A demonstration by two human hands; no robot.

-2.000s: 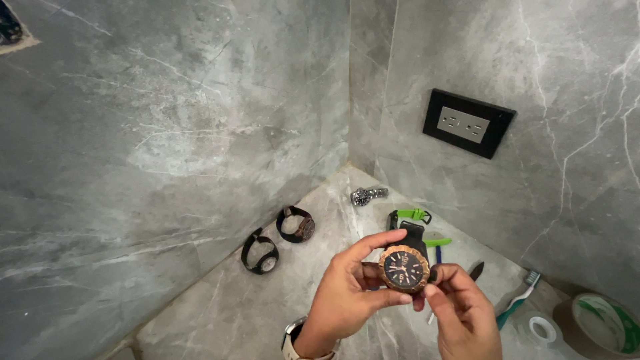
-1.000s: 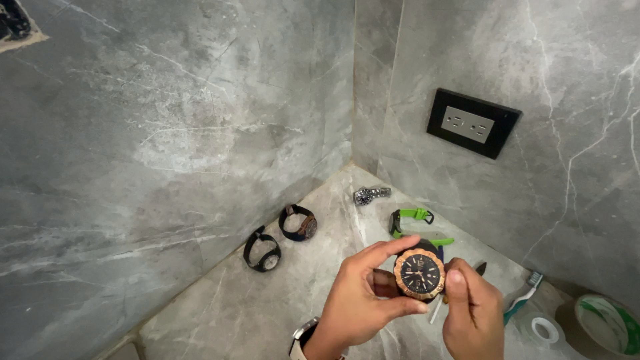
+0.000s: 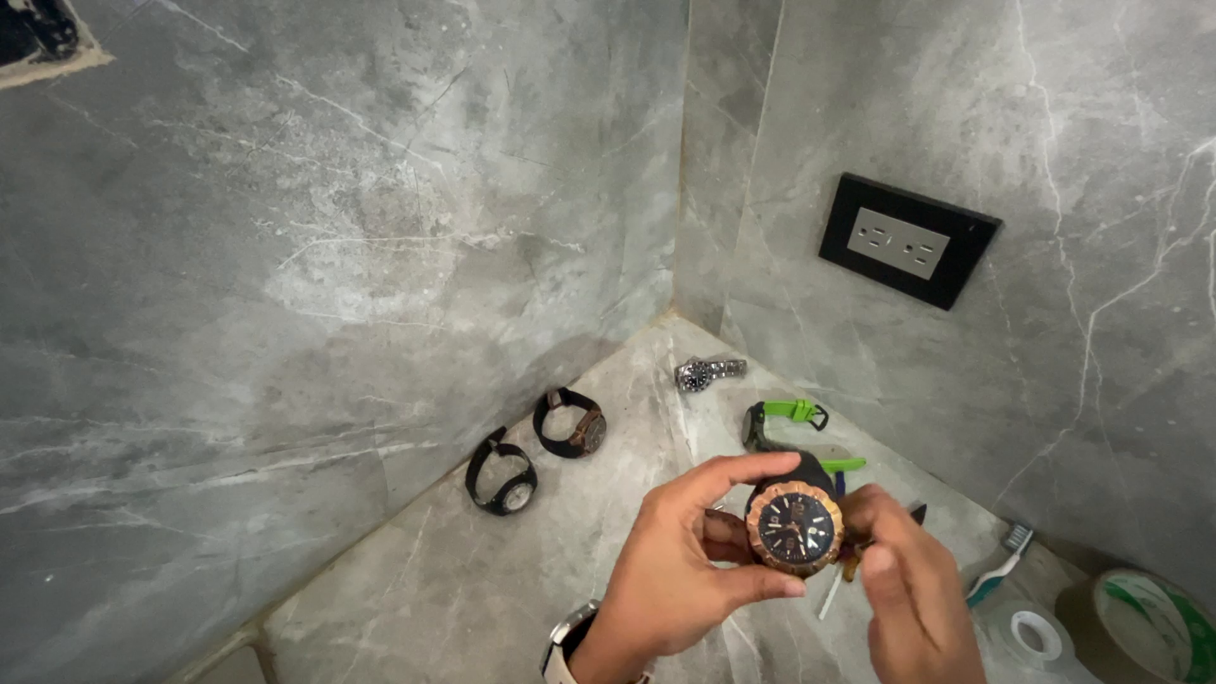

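A wristwatch with a copper-coloured bezel, black dial and black strap (image 3: pixel 794 528) is held by its case between the thumb and fingers of my left hand (image 3: pixel 689 560). My right hand (image 3: pixel 907 589) is just right of the case, its fingers curled and the thumb raised; whether a fingertip touches the crown side is hard to tell. Behind the held watch lies a watch with a green strap (image 3: pixel 788 411), and farther back a metal-bracelet watch (image 3: pixel 703 373). Two black-strapped watches (image 3: pixel 570 424) (image 3: pixel 502 473) rest on the left side of the stone counter (image 3: pixel 399 589).
At the right lie a toothbrush (image 3: pixel 999 567), a small white ring-shaped roll (image 3: pixel 1037 635) and a large roll of tape (image 3: pixel 1145 627). Thin tools, one with a white shaft (image 3: pixel 831 591), are partly hidden behind my right hand. Marble-patterned walls meet behind; one bears a power outlet (image 3: pixel 898 242).
My right thumb, on the edge of the watch case one second ago, is now off it, and that hand has shifted slightly right. My left hand still holds the watch.
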